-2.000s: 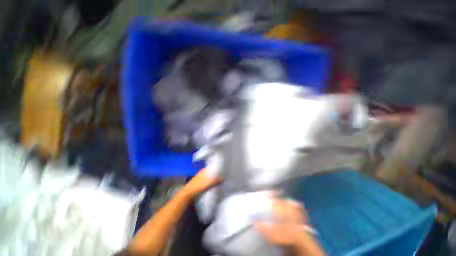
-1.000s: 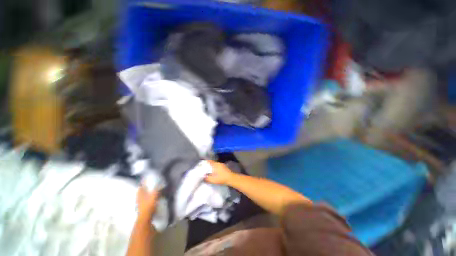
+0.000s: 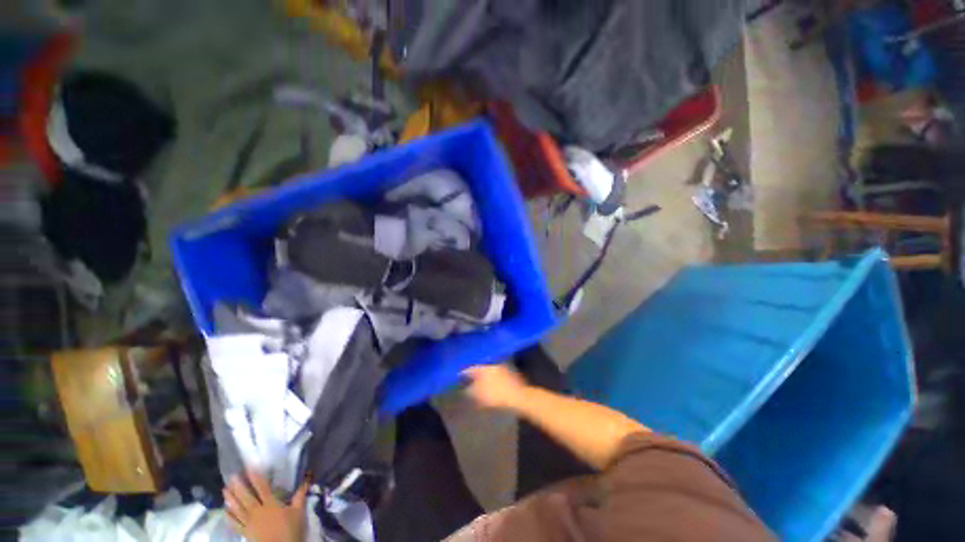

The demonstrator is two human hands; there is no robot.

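Observation:
The blue bin (image 3: pixel 376 185) holds loose grey, dark grey and white cut pieces (image 3: pixel 423 217). A bundle of white and dark grey pieces (image 3: pixel 254 397) hangs over its near left rim, towards me. My left hand (image 3: pixel 265 510) lies on the lower end of this bundle at the bottom edge, fingers spread, palm hidden. My right hand (image 3: pixel 493 389) is at the near rim of the blue bin; its fingertips are blurred, and whether they grip the rim cannot be told.
A turquoise bin (image 3: pixel 704 333) lies tilted at the right, its mouth facing right. A red basket (image 3: pixel 677 119) with dark grey cloth (image 3: pixel 582 53) is beyond the blue bin. A wooden stool (image 3: pixel 104 418) and a white pile (image 3: pixel 127 526) are at the left. Scraps litter the floor (image 3: pixel 661 249).
The bundle, earlier held between both hands, now rests over the blue bin's near left rim. My right hand has left it and moved to the rim. The view has turned.

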